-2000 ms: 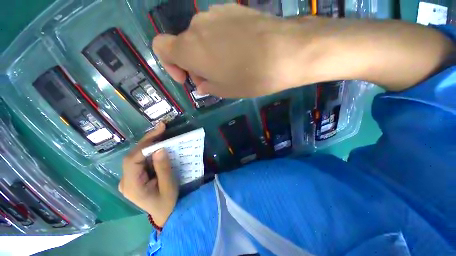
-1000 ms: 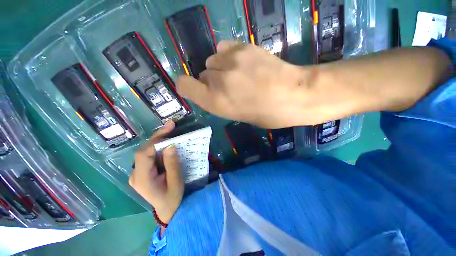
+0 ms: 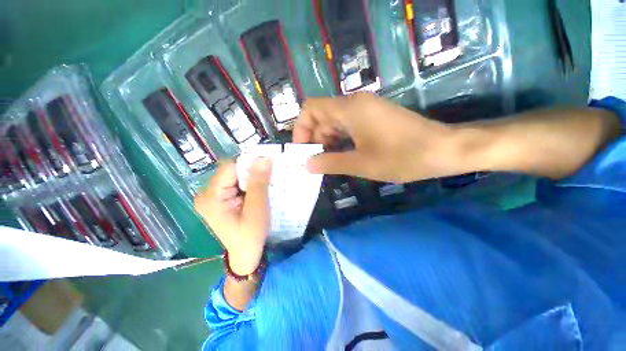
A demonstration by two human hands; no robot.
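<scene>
My left hand [image 3: 237, 199] holds the label strip on backing paper [image 3: 292, 199], thumb on its upper left part. My right hand [image 3: 364, 137] is at the strip's upper right corner, thumb and fingers pinching its edge; whether a single label is between the fingertips cannot be told. A clear blister tray [image 3: 165, 58] lies in front of me with black phone bodies [image 3: 223, 99] that have red side edges. Its near row is partly hidden by my right forearm and the strip.
Another clear tray with phones [image 3: 75, 199] lies at the left. A white label web [image 3: 75, 253] hangs at the lower left above a cardboard box [image 3: 51, 305]. Dark tweezers [image 3: 561, 38] and a white record sheet [image 3: 609, 55] lie at the upper right.
My right hand has moved from over the tray's far row to the strip. My left hand and strip have shifted right and up in view. The view has shifted, showing more at the left.
</scene>
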